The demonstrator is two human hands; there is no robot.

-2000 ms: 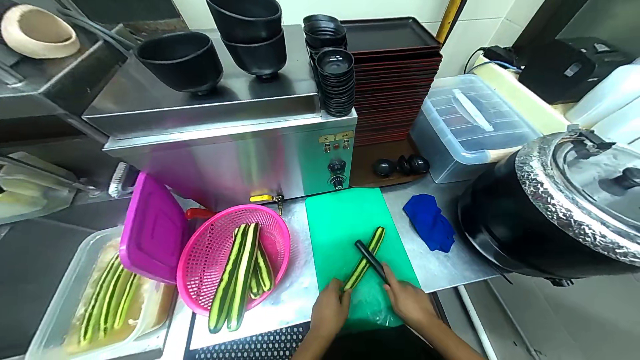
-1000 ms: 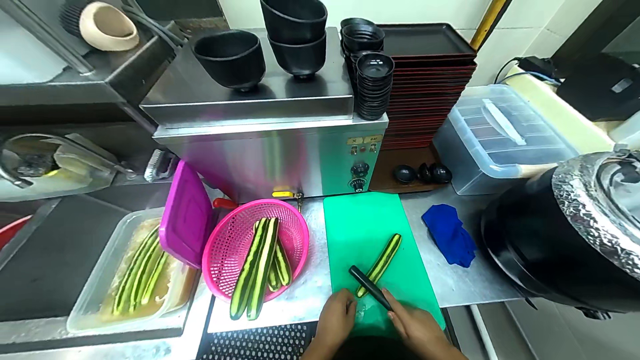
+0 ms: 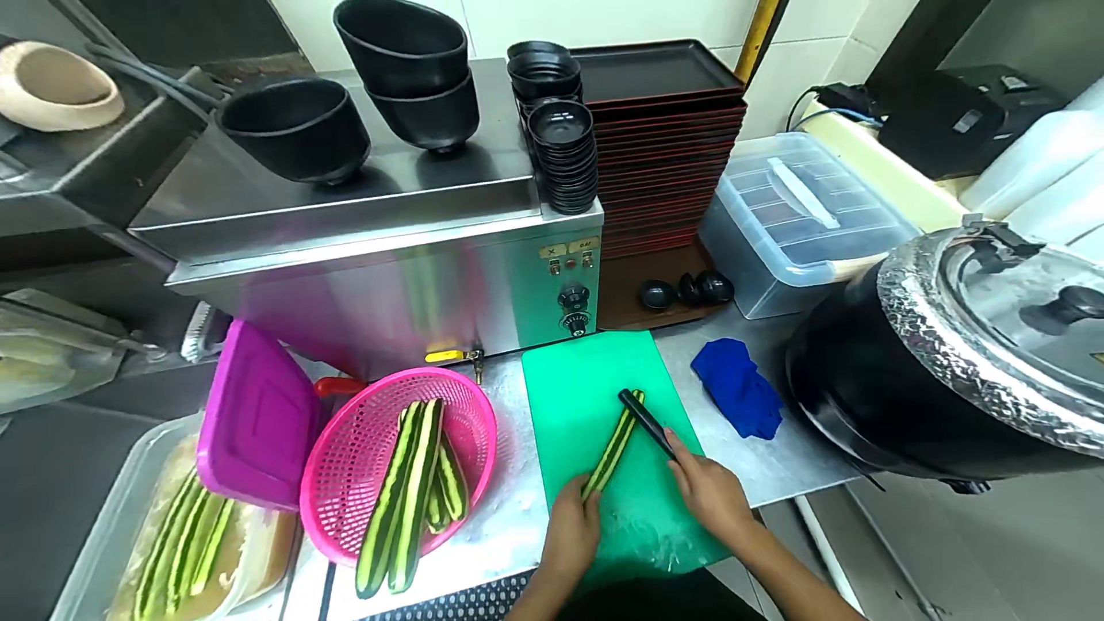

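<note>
On a green cutting board [image 3: 604,371] lies a striped, partly peeled cucumber [image 3: 614,447]. My left hand [image 3: 571,526] holds its near end. My right hand [image 3: 703,487] grips a black-handled tool [image 3: 647,423], probably a peeler, whose far end touches the cucumber near its tip; its blade cannot be made out. To the left, a pink plastic colander [image 3: 479,414] holds several striped cucumbers [image 3: 414,492], some reaching over its rim. Further left, more striped cucumbers [image 3: 185,543] lie in liquid in a clear plastic tub [image 3: 103,500].
A blue cloth [image 3: 737,388] and a large black pot [image 3: 828,371] stand right of the board. Behind are a steel appliance [image 3: 414,302] with bowls, stacked trays [image 3: 664,164] and a lidded plastic box [image 3: 768,259]. A magenta lid [image 3: 259,423] leans beside the colander.
The tool in my right hand has shifted along the cucumber toward its far end. My left hand stays at the near end. The view has swung slightly.
</note>
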